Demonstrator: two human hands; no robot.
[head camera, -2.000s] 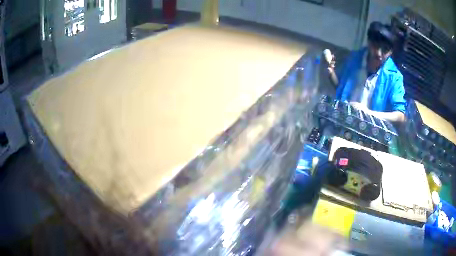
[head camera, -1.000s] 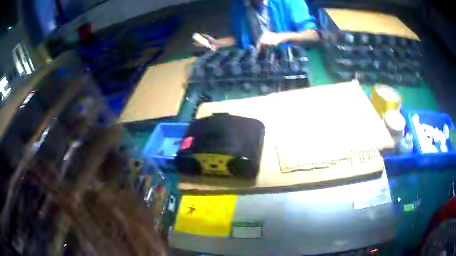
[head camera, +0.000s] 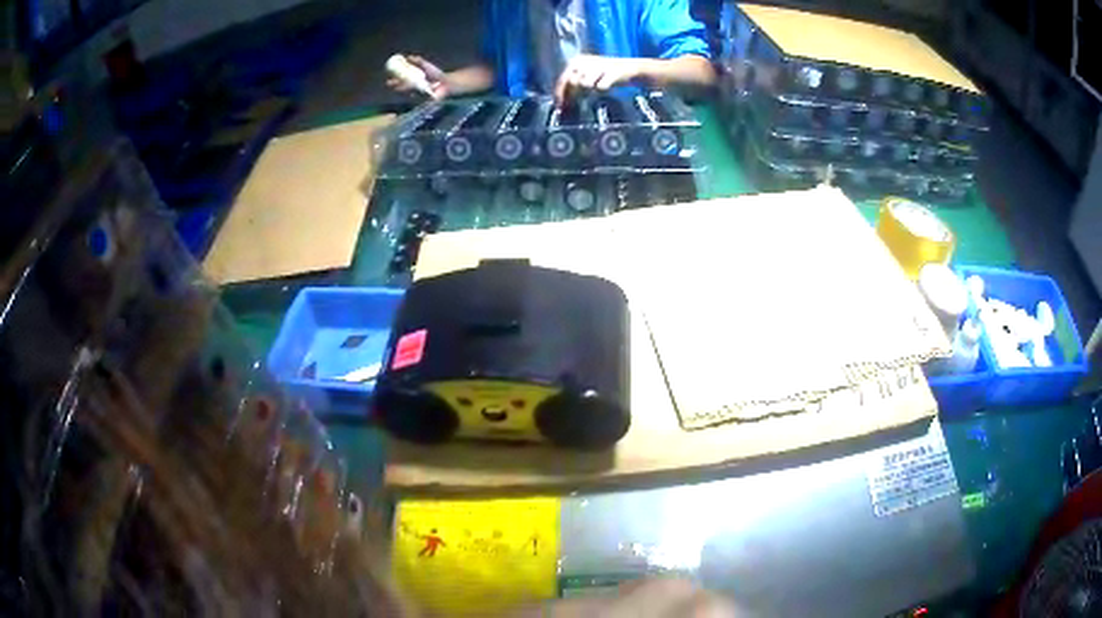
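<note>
The tall stack of clear trays (head camera: 157, 423) with brown layers between fills the left side, close and blurred. A blurred skin-toned shape at the bottom edge, right of centre, appears to be my right hand (head camera: 659, 600); it is cut off, its fingers and any hold are hidden. My left hand is not in view. A black-and-yellow device (head camera: 508, 350) with a pink sticker stands on cardboard sheets (head camera: 773, 302) on the grey metal box (head camera: 773, 531), which bears a yellow label.
A blue-sleeved person (head camera: 592, 36) sits opposite, one hand holding something white, the other over a component tray (head camera: 532, 145). More stacked trays (head camera: 858, 121) stand back right. Blue bins (head camera: 317, 332) flank the box; yellow tape roll (head camera: 915, 232) and red fan (head camera: 1063, 561) are right.
The view has turned right and down from the brown-topped stack to the bench. The tall stack has shifted left in view. The device and metal box now show in the centre.
</note>
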